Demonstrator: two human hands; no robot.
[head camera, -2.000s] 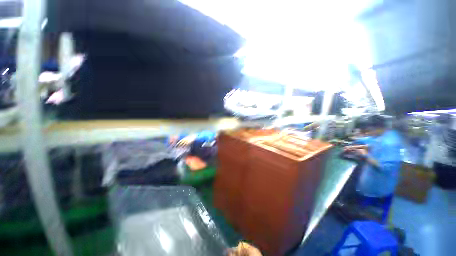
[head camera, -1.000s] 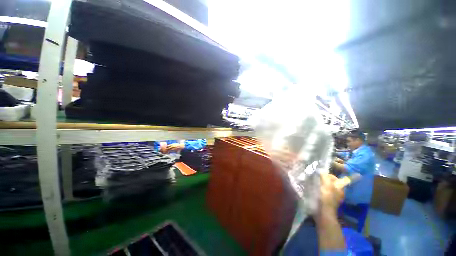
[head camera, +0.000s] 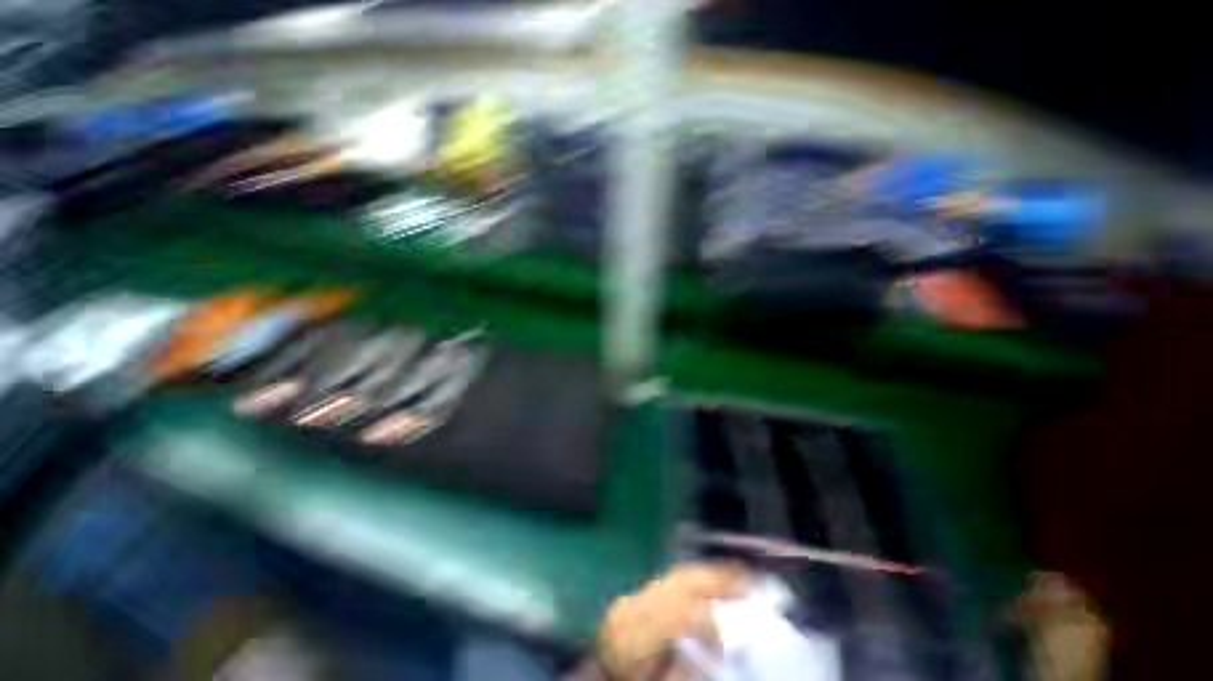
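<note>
The frame is strongly blurred. A blister tray (head camera: 918, 492) with dark screens (head camera: 756, 466) in its compartments lies on the green bench, right of the pale post. My left hand (head camera: 665, 619) is at the tray's near left part, beside a white thing (head camera: 772, 636); whether it grips this is unclear. My right hand (head camera: 1064, 632) is at the lower right, beyond the tray's right side, blurred and cut off by the bottom edge; its hold cannot be made out. A black slotted tray (head camera: 526, 426) lies left of the post, with several screens (head camera: 373, 386) in its left part.
A pale upright post (head camera: 639, 200) stands between the trays. Orange items (head camera: 220, 333) lie beyond the black tray's left end. A dark stack (head camera: 798, 266) and an orange-red item (head camera: 964, 295) are behind. Blue sleeves (head camera: 1051, 213) show across the bench. A dark reddish box (head camera: 1131, 466) stands right.
The view has swung left and down onto the bench. The clear tray my right hand held up a second ago is out of that place; that hand is now low beside the bench tray. My left hand has appeared.
</note>
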